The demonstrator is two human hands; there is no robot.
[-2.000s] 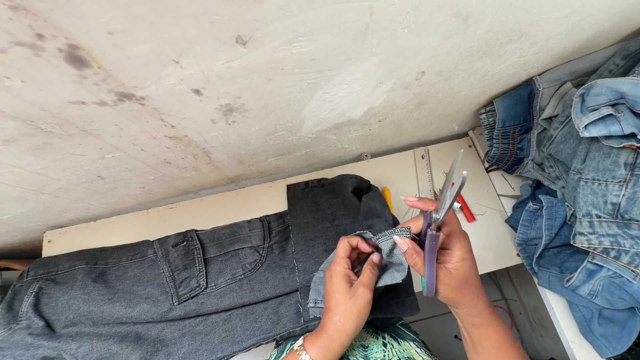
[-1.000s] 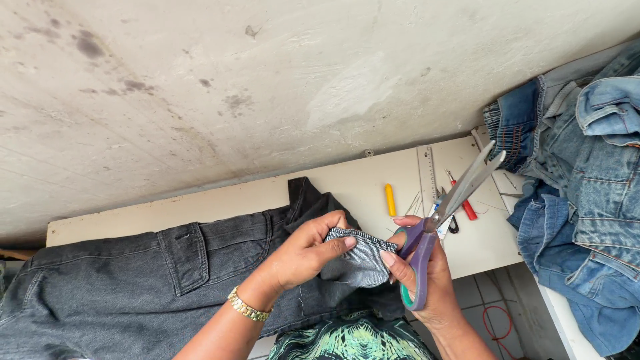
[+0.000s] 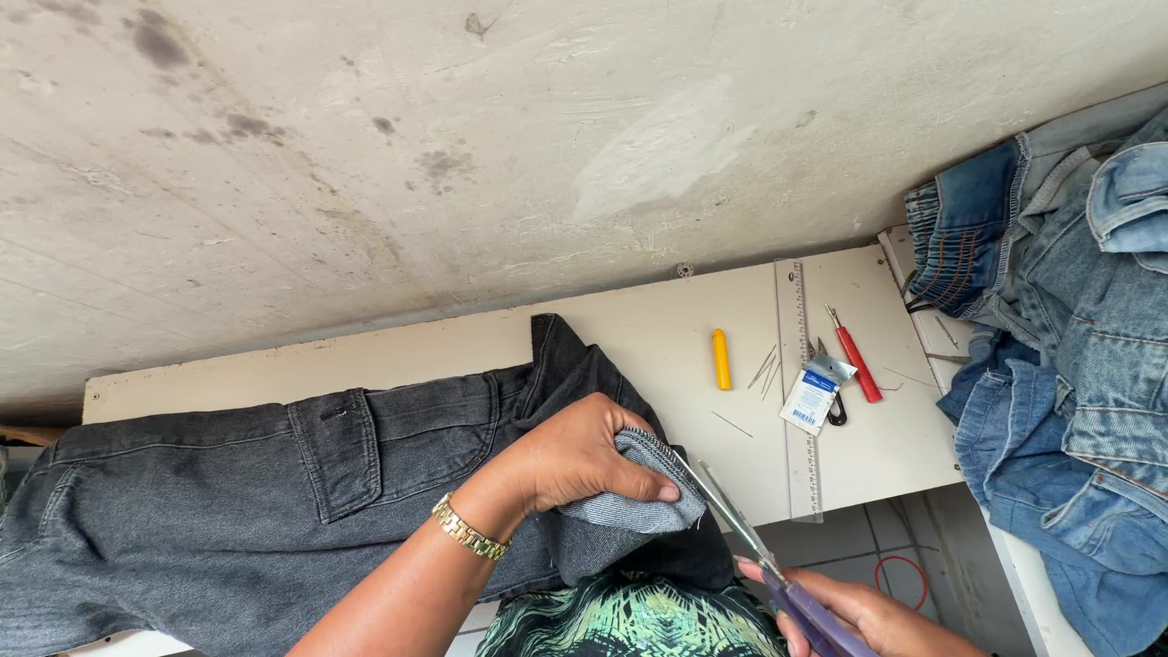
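Observation:
My left hand (image 3: 593, 461), with a gold-coloured watch band on the wrist, pinches a folded edge of dark denim (image 3: 639, 511), its lighter inner face and overlocked seam showing. This cloth lies against dark grey denim trousers (image 3: 210, 511) with a flap pocket, spread to the left. My right hand (image 3: 849, 611), at the lower edge of the view, grips scissors (image 3: 748, 529) with purple handles. Their blades point up and left, slightly parted, with the tips at the seam edge beside my left fingers. Whether cloth lies between the blades cannot be told.
On the white table (image 3: 639, 310) lie a yellow crayon-like stick (image 3: 721, 359), several loose needles (image 3: 765, 372), a clear ruler (image 3: 798, 474), a needle packet (image 3: 812, 399) and a red-handled seam ripper (image 3: 858, 363). Blue denim garments (image 3: 1077, 365) are piled at the right. A wall (image 3: 547, 137) rises behind the table.
The scissors, earlier held pointing up and right, now point up and left at the cloth edge. My right hand has let go of the cloth and moved lower.

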